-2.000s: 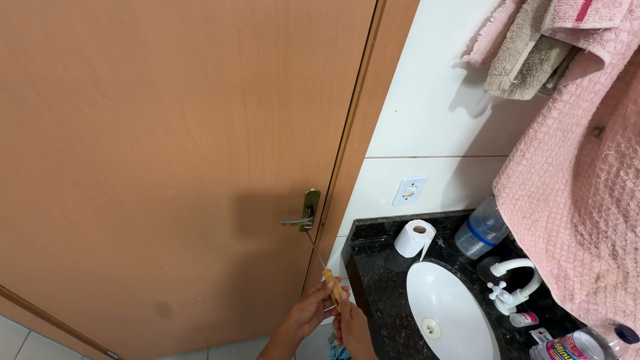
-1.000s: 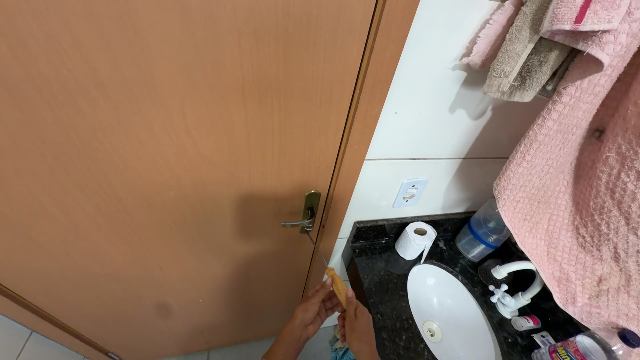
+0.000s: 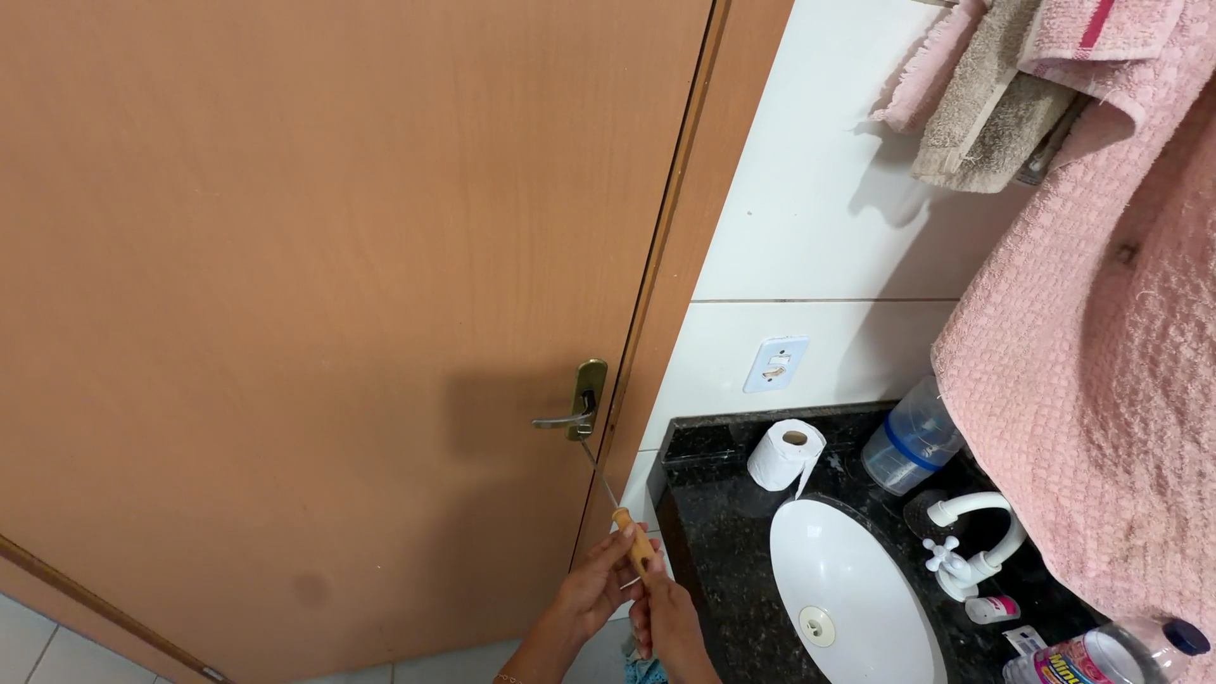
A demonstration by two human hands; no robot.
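Observation:
A screwdriver with a wooden handle is held between both hands, its thin metal shaft slanting up and left. The shaft's tip is at the lower end of the brass-coloured handle plate, just below the metal door lever; exact contact cannot be told. My left hand grips the handle's upper part with its fingers. My right hand closes around its lower end. The brown wooden door stands closed against its frame.
Right of the door frame, a black stone counter holds a white basin, toilet paper roll, plastic container, white faucet and bottles. A switch plate and pink towel are above.
The screwdriver's angle has shifted slightly in my hands, with its tip staying near the bottom of the handle plate. The door and lever look unmoved.

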